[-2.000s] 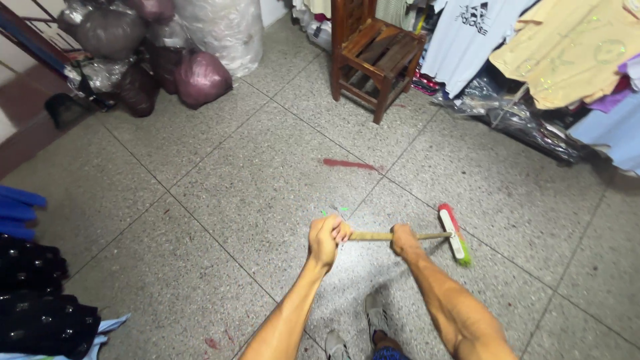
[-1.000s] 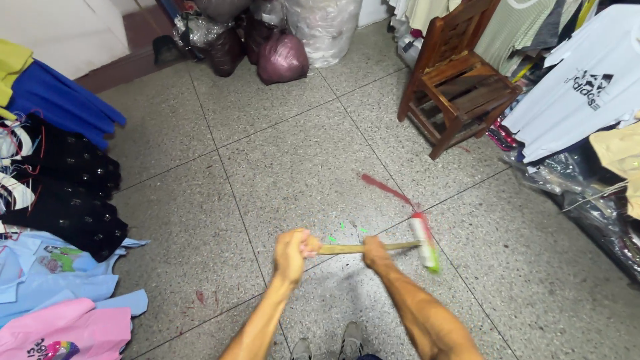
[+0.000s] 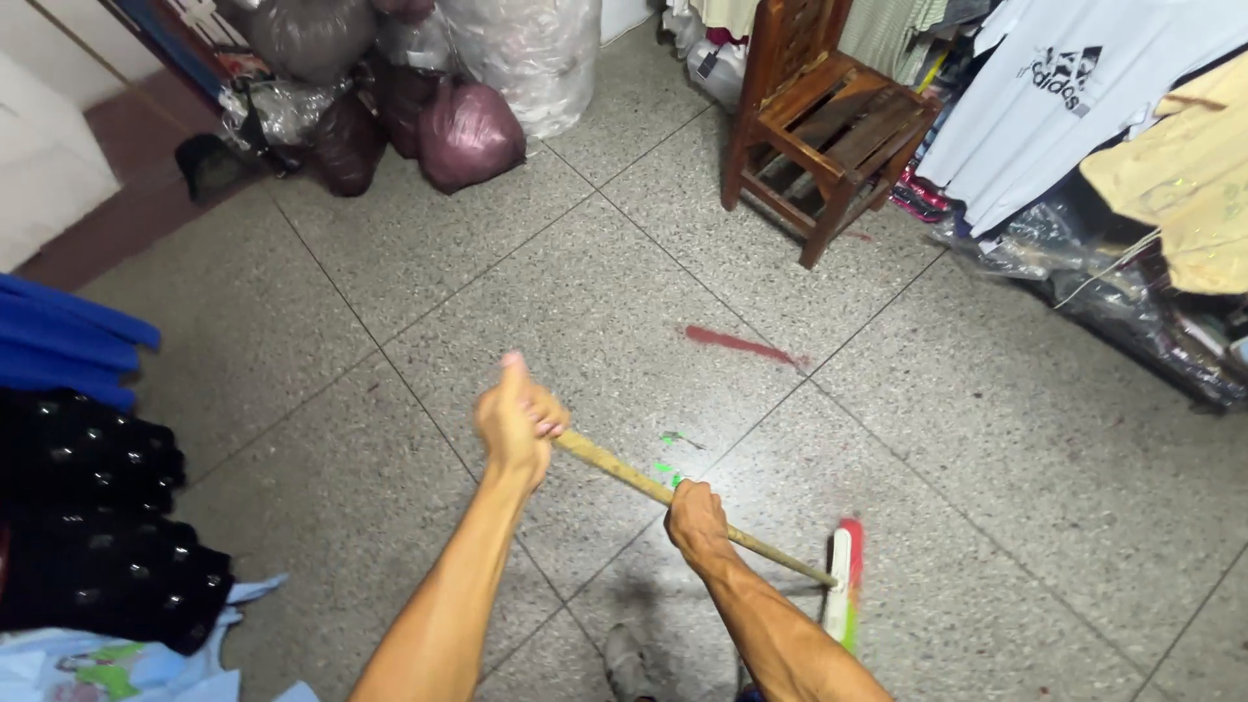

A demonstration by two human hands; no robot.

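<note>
My left hand (image 3: 520, 414) is closed round the upper end of a wooden broom handle (image 3: 614, 468), its thumb pointing up along the end. Lower on the same handle, my right hand (image 3: 697, 517) grips it with the fingers wrapped round. The handle slants down to the right into a push broom head (image 3: 840, 580) with a white block and red and green bristles, which lies against the speckled floor. Small bright green scraps (image 3: 667, 468) lie on the floor just beyond my right hand. A dark red streak (image 3: 741, 344) marks the floor farther ahead.
A wooden chair (image 3: 829, 127) stands ahead to the right, beside hanging shirts (image 3: 1033, 97) and plastic-wrapped goods (image 3: 1063, 253). Filled plastic bags (image 3: 470, 132) are piled at the upper left. Black garments (image 3: 97, 517) hang at the left edge. My shoe (image 3: 629, 663) shows below.
The broom handle, which lay nearly level across the view, now slants down to the right, with the head nearer my feet. Both hands have kept hold. The view has turned.
</note>
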